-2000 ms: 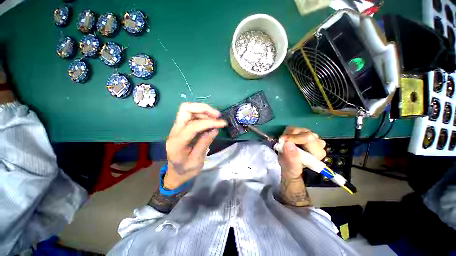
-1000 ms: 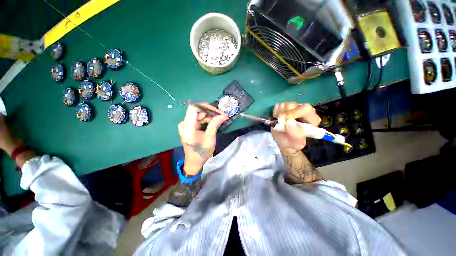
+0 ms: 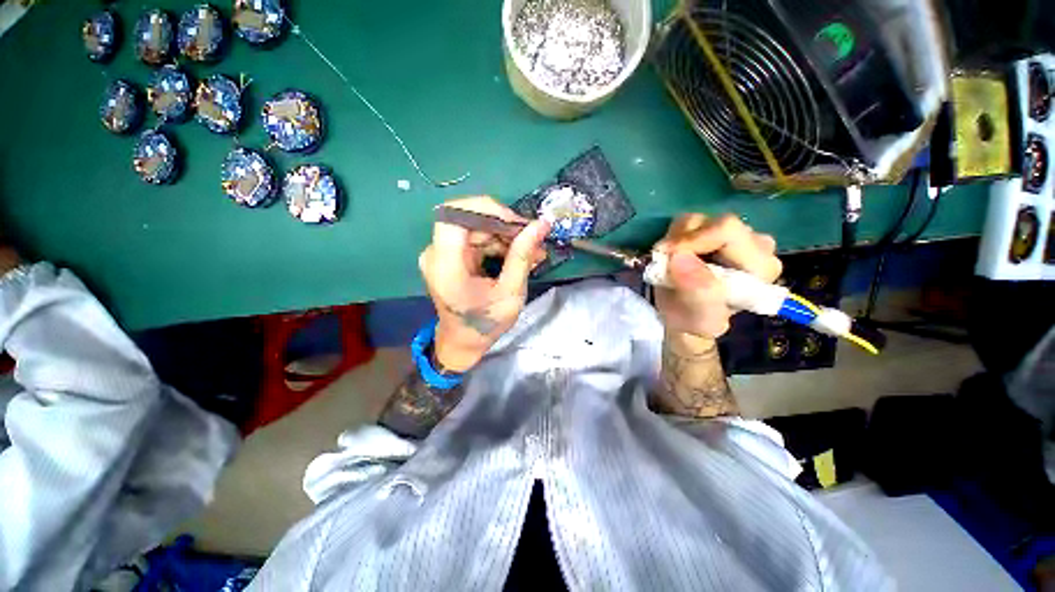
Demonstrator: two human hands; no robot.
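A round circuit board assembly (image 3: 566, 214) with a blue edge and silvery top sits on a dark rectangular holding fixture (image 3: 599, 187) near the bench edge. My left hand (image 3: 480, 272) holds dark tweezers (image 3: 477, 220) between thumb and fingers, its fingertips at the left side of the disc. My right hand (image 3: 708, 278) grips the white handle of a soldering iron (image 3: 754, 294). The iron's metal shaft points left to the lower right edge of the disc. Whether the tips touch it is too small to tell.
Several round assemblies (image 3: 292, 120) stand at the left. A thin solder wire (image 3: 368, 104) lies on the green mat. A cream cup (image 3: 553, 97) of silvery bits, a fume fan (image 3: 798, 93), a yellow square plate (image 3: 981, 125) and a white tray (image 3: 1006, 220) are right. A co-worker's sleeve (image 3: 93, 405) is at left.
Two seconds ago no tweezers showed in my left hand; now it holds them at the disc. The iron stays by the disc. The whole view has shifted with my head.
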